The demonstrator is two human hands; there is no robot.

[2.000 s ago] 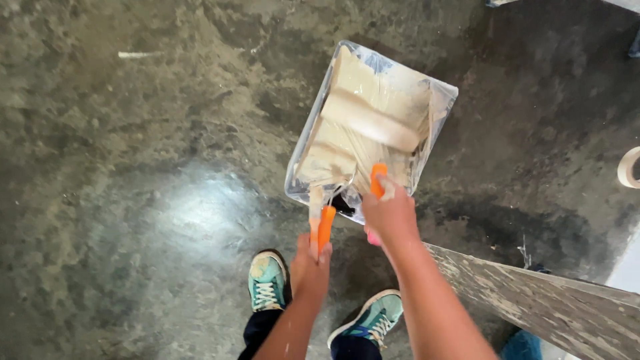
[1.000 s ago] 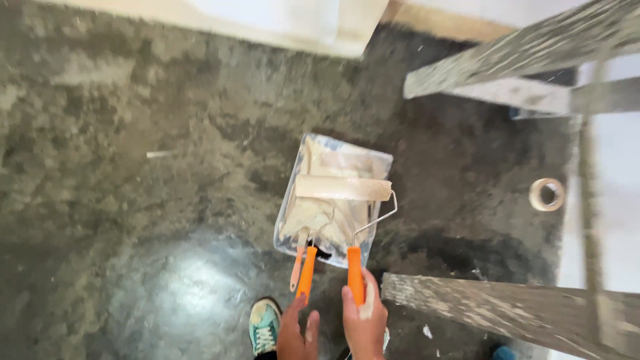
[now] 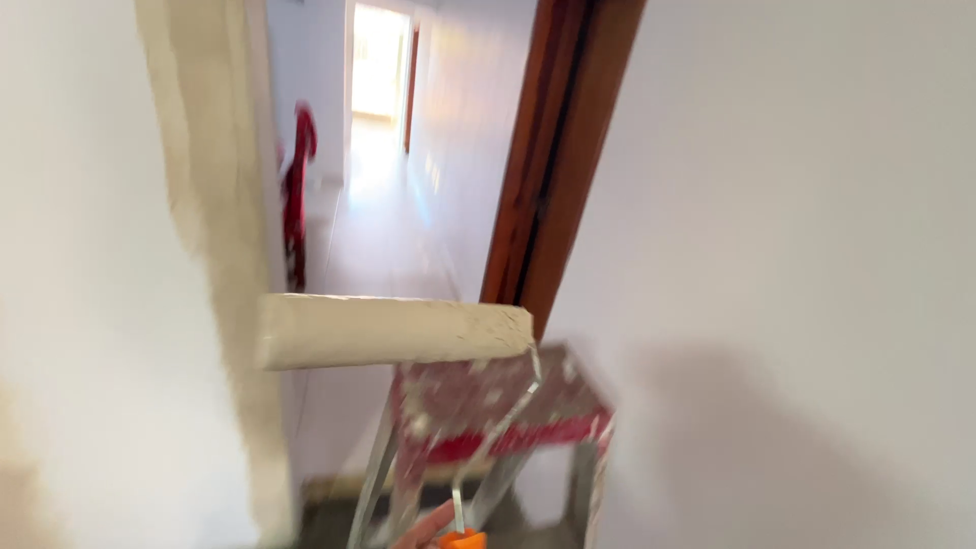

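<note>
A long paint roller (image 3: 396, 332) coated with beige paint is raised across the middle of the view, its sleeve nearly level. From its right end a bent metal frame (image 3: 499, 427) runs down to an orange handle (image 3: 463, 540) at the bottom edge. What looks like my right hand (image 3: 428, 526) is closed around that handle, with only a finger or thumb showing beside it. My left hand is out of view. Left of the roller, a vertical beige band (image 3: 221, 191) of paint runs along the edge of the white wall (image 3: 91, 267).
A paint-spattered red and grey stepladder (image 3: 503, 393) stands below and beyond the roller, near the doorway. A brown wooden door frame (image 3: 564, 168) borders another white wall (image 3: 778, 191) on the right. Through the opening, a corridor with a pale floor (image 3: 374, 236) and a blurred red object (image 3: 299, 191) shows.
The roller was over the paint tray on the floor and is now raised in front of the doorway. My left hand has gone out of view. The view has swung up from the floor.
</note>
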